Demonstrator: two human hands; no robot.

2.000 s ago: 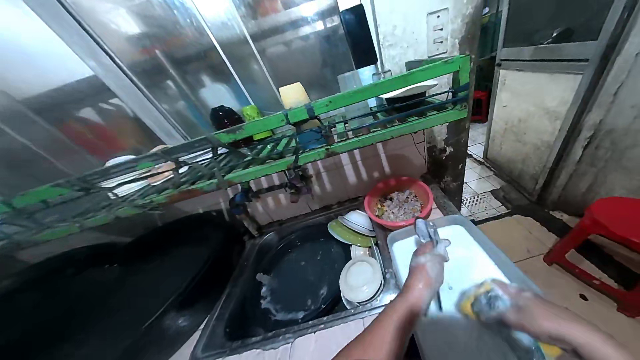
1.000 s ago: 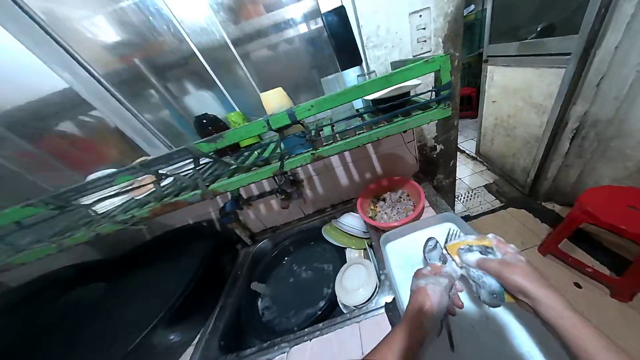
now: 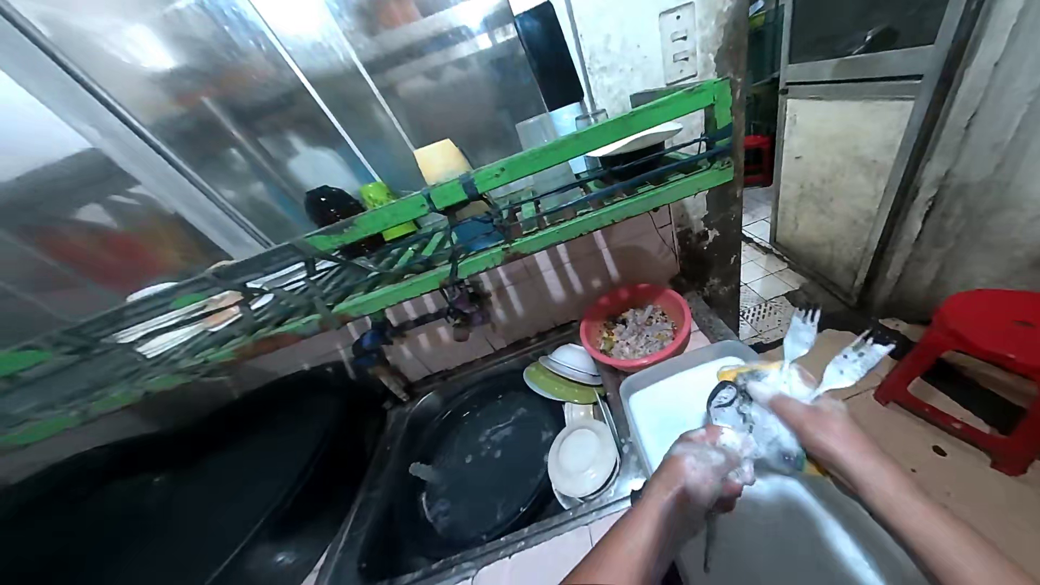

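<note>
Both soapy hands are over a white plastic basin [image 3: 662,406]. My left hand [image 3: 707,467] is closed on sudsy cutlery; a dark handle hangs below it, and a spoon bowl [image 3: 727,406] shows above the fingers. My right hand [image 3: 800,414] grips two forks [image 3: 800,335], whose tines point up and away, together with a yellow sponge and grey scouring mesh [image 3: 768,443]. The sponge side touches the cutlery at my left hand. Suds hide where the handles run and which hand holds each piece.
Left of the basin, a sink [image 3: 487,455] holds a dark tub of water, with bowls and plates [image 3: 581,459] at its side. A red bowl of food scraps [image 3: 638,329] stands behind. A green rack [image 3: 520,240] crosses above; a red stool [image 3: 975,357] stands right. A large black tub [image 3: 162,487] is at left.
My hands have come together over the basin. Two forks now stand out above my right hand; one second ago, a fork's tines showed between the hands beside the sponge.
</note>
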